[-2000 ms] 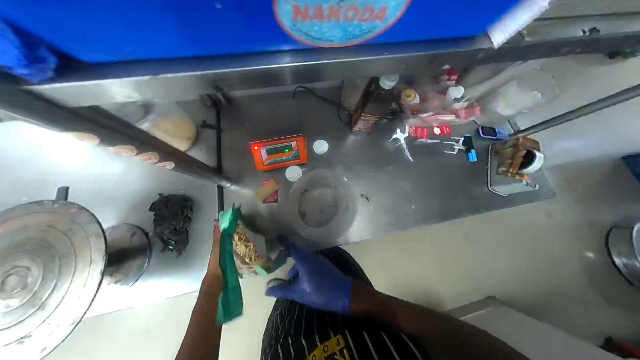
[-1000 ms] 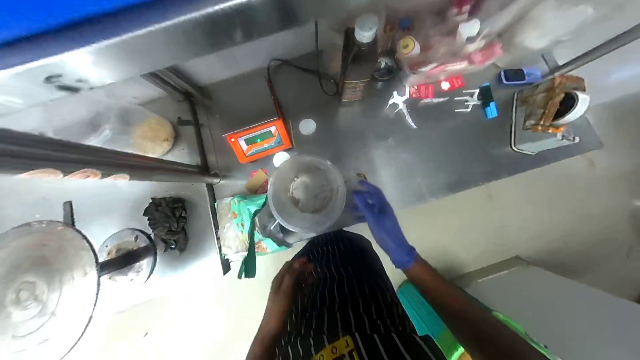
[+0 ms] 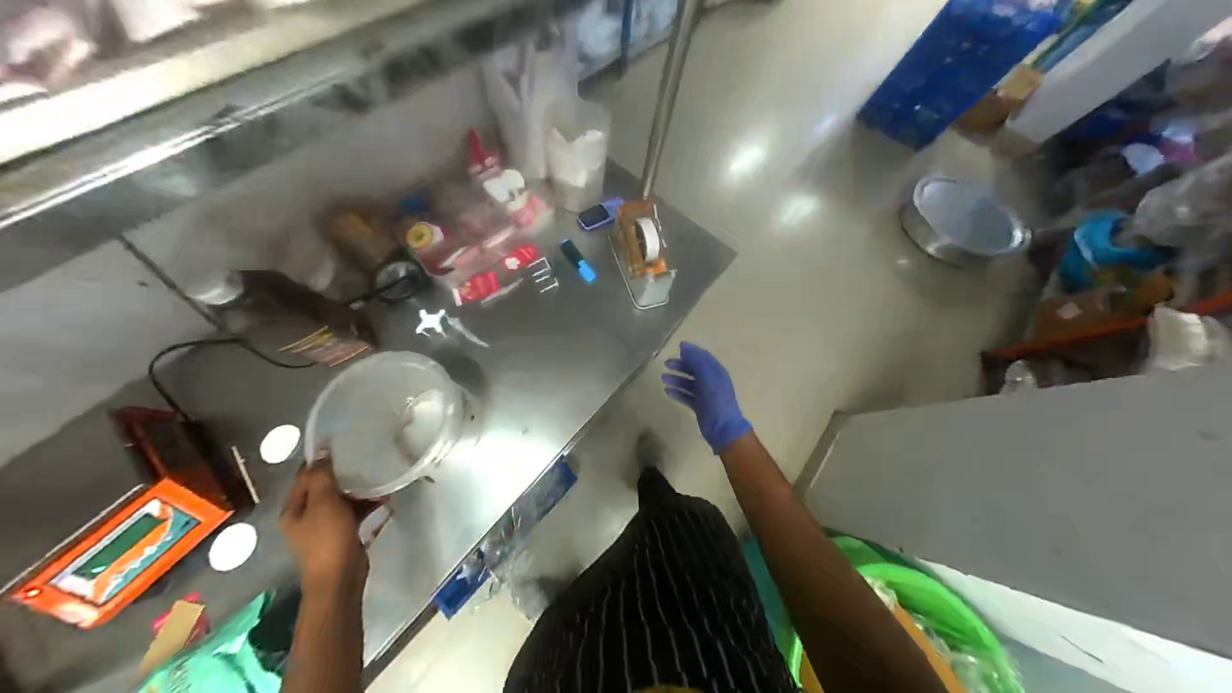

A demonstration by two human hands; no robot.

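My bare left hand (image 3: 320, 520) grips the near left rim of a clear plastic tub (image 3: 361, 423), which looks tilted above the steel counter; something whitish shows in or through it. My right hand (image 3: 705, 393), in a blue glove, is held out past the counter's edge over the floor, fingers apart, holding nothing. Left of the tub lie two white discs (image 3: 280, 444) and an orange digital device (image 3: 120, 553). A green packet (image 3: 217, 654) sits at the lower left, partly behind my left forearm. A dark bottle (image 3: 298, 313) is beyond the tub.
On the steel counter (image 3: 577, 356) are a tape dispenser (image 3: 643, 252), a phone (image 3: 599, 215), a blue-handled tool (image 3: 578, 261), white plastic pieces (image 3: 448, 325) and red packets (image 3: 476, 287). A green basket (image 3: 924, 597) and grey surface (image 3: 1020, 462) are at right; a round metal pan (image 3: 965, 219) is on the floor.
My left hand has come from beside the apron to the tub's rim. The green packet was in my left hand two seconds ago, then on the counter. The view has swung right.
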